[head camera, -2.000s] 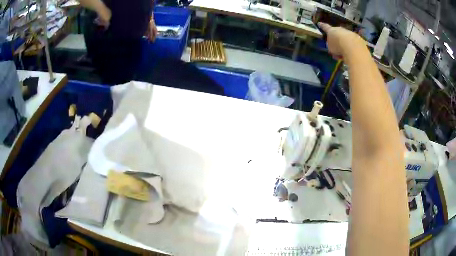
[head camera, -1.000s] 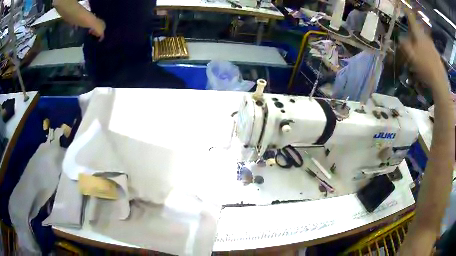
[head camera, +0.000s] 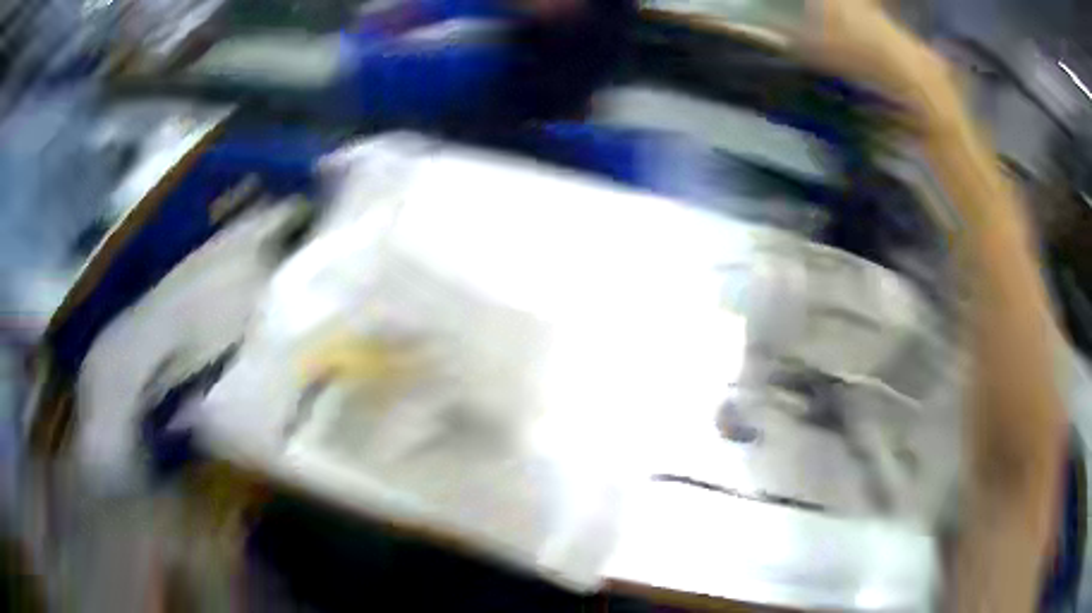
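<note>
The view is strongly blurred. My right hand (head camera: 856, 30) is raised at the top right edge of the picture, with the bare forearm running down the right side; its fingers are too blurred to read. My left hand is not in view. Light grey-beige garment panels (head camera: 479, 419) lie over the left and middle of the white table. A yellow-tan ticket (head camera: 365, 359) lies on them. The white sewing machine (head camera: 850, 299) stands at the right, partly behind my forearm. The needle area is washed out by glare.
More grey-beige cloth (head camera: 156, 323) hangs over a blue surface at the left. A dark blurred shape beneath the machine arm may be the scissors (head camera: 814, 389). Blue bins (head camera: 431, 72) and a dark-clothed person (head camera: 569, 60) are beyond the table.
The camera has swung, so the table and machine appear shifted right and tilted, and everything is blurred. My right hand appears farther left along the top of the picture. The cloth lies much as before.
</note>
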